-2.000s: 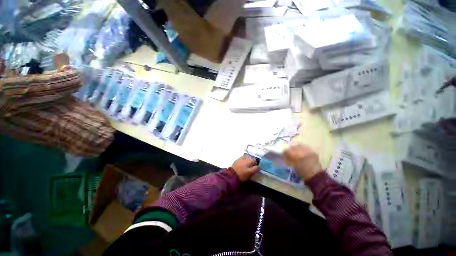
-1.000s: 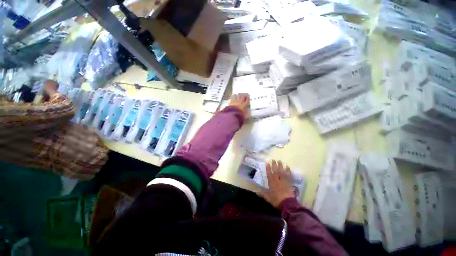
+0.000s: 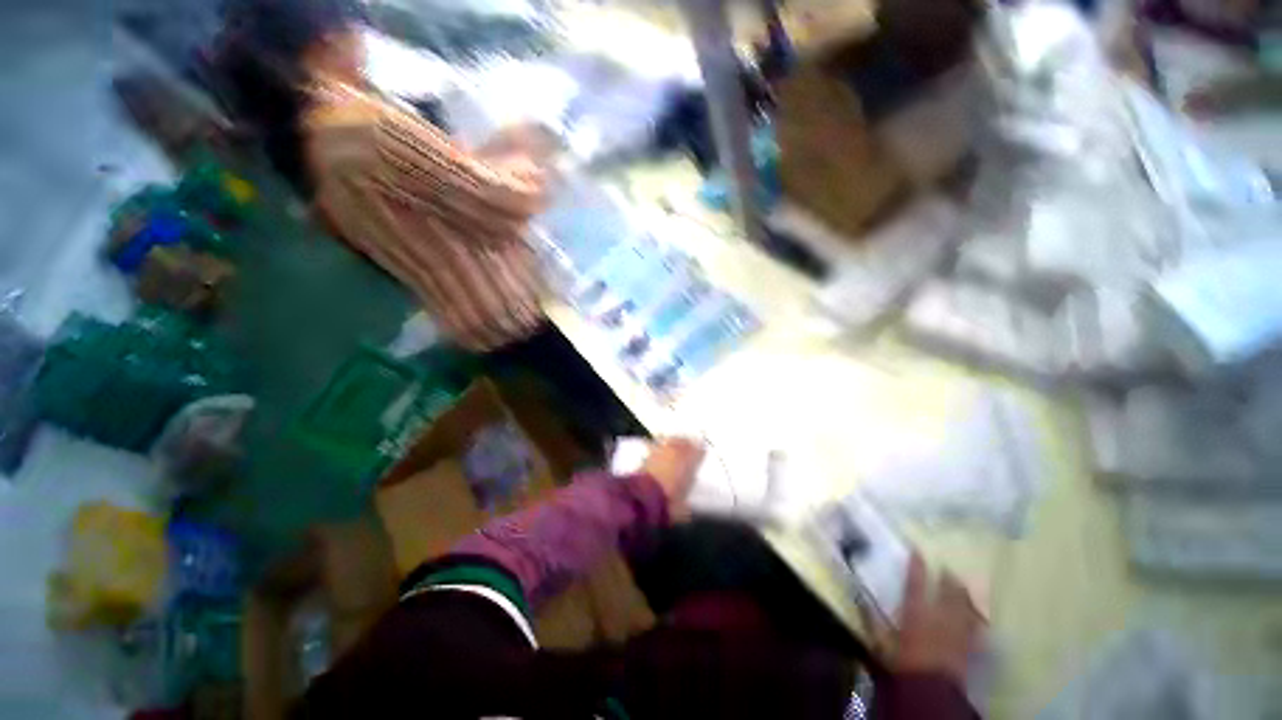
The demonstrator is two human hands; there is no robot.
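The picture is strongly blurred. My left hand (image 3: 675, 473) is at the table's front edge, closed around a slim white carton (image 3: 748, 481) that shows on both sides of it. A blister tray (image 3: 872, 553) with dark contents lies at the table edge to the right. My right hand (image 3: 939, 622) is over the tray's near right end, fingers partly spread; blur hides whether it grips. White leaflets (image 3: 963, 457) lie beyond the tray.
Trays with teal contents (image 3: 661, 317) stand in a row beside a neighbour's striped sleeve (image 3: 422, 211). A grey metal post (image 3: 724, 113) and brown box (image 3: 837, 155) are behind. White cartons (image 3: 1195, 436) lie right. Below the table edge are an open box (image 3: 485, 464) and green crate (image 3: 359, 408).
The view has swung left. My left hand has come back from the carton heap to the table edge with a white carton. My right hand has stayed by the tray, now at its near right end.
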